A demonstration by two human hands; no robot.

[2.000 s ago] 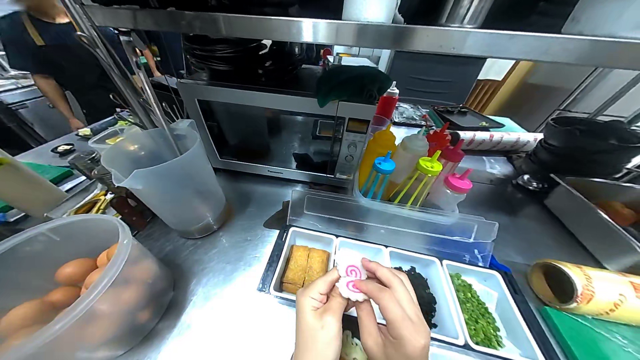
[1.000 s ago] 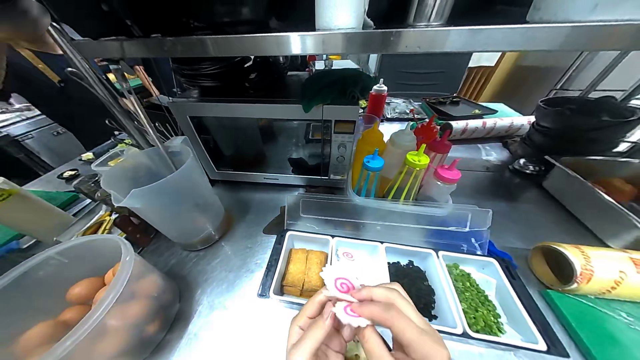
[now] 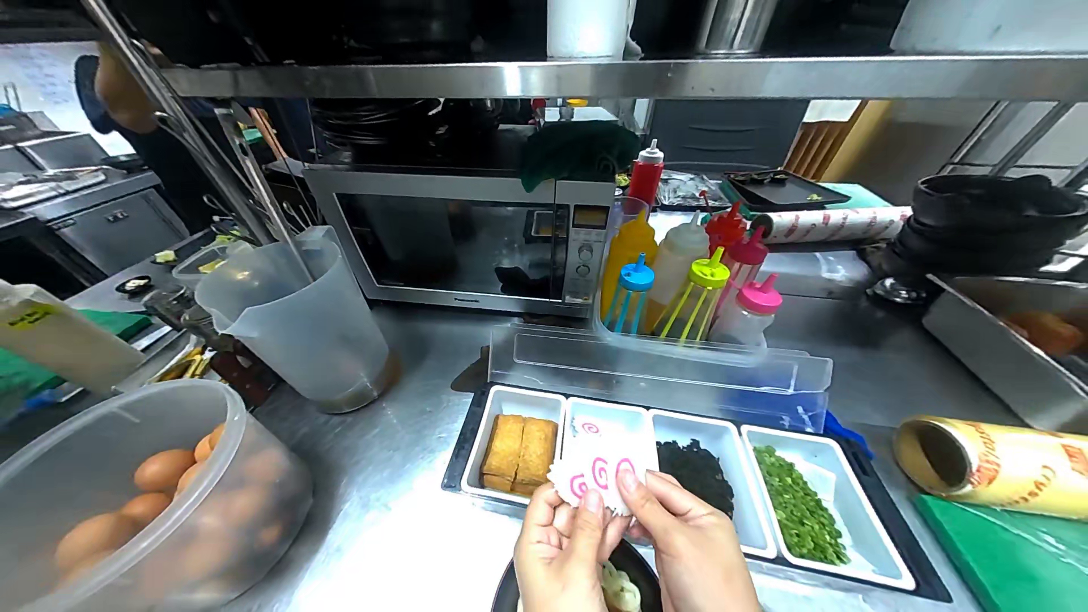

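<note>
Pink-swirled white fish cake slices, fanned out and overlapping, are pinched between the fingertips of my left hand and my right hand. Both hands are over the near edge of a topping box. Behind the slices, a white compartment holds more fish cake. Fried tofu pieces fill the compartment to its left; dark seaweed and chopped green onion are in those to its right. Below my hands, a black bowl with pale food in it is partly hidden.
A tub of eggs and a plastic jug are on the left. Behind the box's clear lid are squeeze bottles and a microwave. A film roll lies at right. A steel shelf crosses overhead. A person stands far left.
Between my fingers the fish cake slices have gone from one visible swirl to several spread side by side. Both hands stay close together near the box's front edge.
</note>
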